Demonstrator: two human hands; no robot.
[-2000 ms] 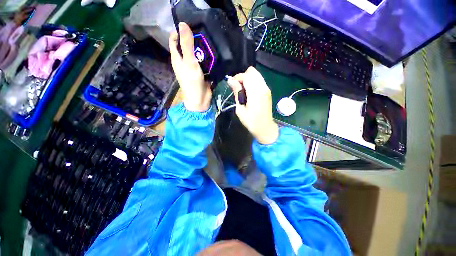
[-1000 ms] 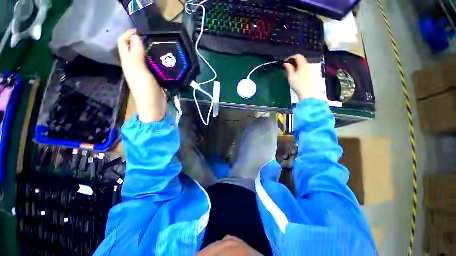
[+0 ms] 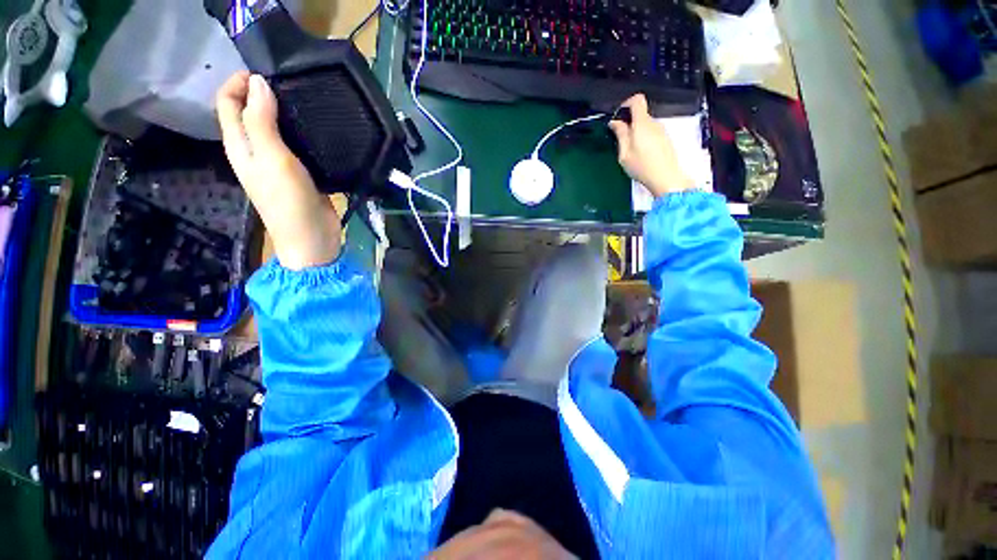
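Observation:
A black headset (image 3: 333, 115) is in my left hand (image 3: 266, 153) at the upper left, one ear cup facing up; no light shows on its outer face. A white cable (image 3: 446, 164) runs to the cup's lower edge, where a white plug (image 3: 400, 178) shows. My right hand (image 3: 645, 148) pinches a small black plug at the end of the lead from the white round hub (image 3: 531, 182), which lies on the green bench. The fingertips partly hide this plug.
A lit keyboard (image 3: 558, 49) is at the top. A white paper sheet (image 3: 687, 164) and mouse pad (image 3: 782, 153) lie right. A blue-rimmed parts tray (image 3: 153, 323), a grey bag (image 3: 164, 71) and rows of black parts (image 3: 142, 470) are left. Cartons (image 3: 957, 202) stand on the floor at right.
The black plug left the cup area for the hub lead's end between the last frames' start and now; the headset moved left and its coloured cup light went out. The view shifted.

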